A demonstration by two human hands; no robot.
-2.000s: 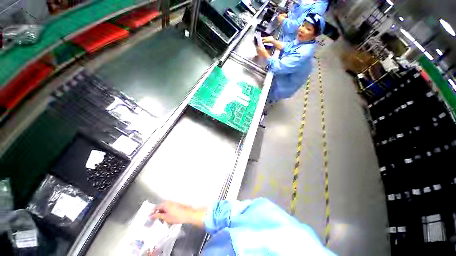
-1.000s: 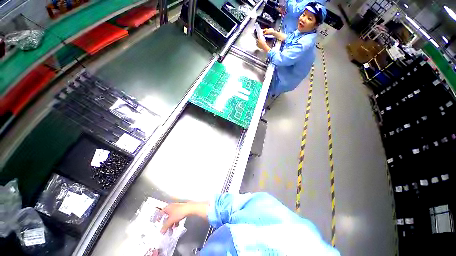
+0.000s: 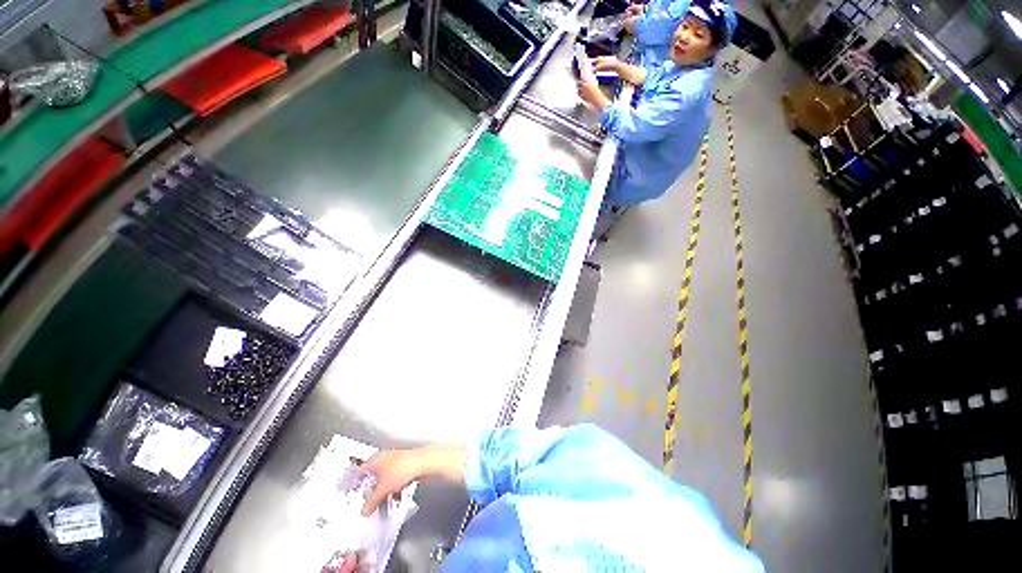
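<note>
A shiny clear plastic component bag with white and reddish print [image 3: 325, 504] lies over the metal line at the bottom centre. My right hand [image 3: 392, 472] comes in from the right, its fingers bent on the bag's upper part and pinching it. Of my left hand [image 3: 347, 563] only blurred fingertips show at the bottom edge, at the bag's lower part; the rest is cut off. The bag's contents cannot be made out in the glare.
A green circuit board [image 3: 510, 207] spans the line ahead. At left are a black tray of small dark components [image 3: 247, 375], a labelled bag [image 3: 168, 448], long dark strips under plastic [image 3: 213, 229] and red bins [image 3: 224, 78]. A coworker in blue [image 3: 661, 112] stands at the line's far right side.
Since the first frame my right hand has moved slightly right on the bag, and my left fingertips show more clearly. The bag lies slightly differently. The view has shifted slightly.
</note>
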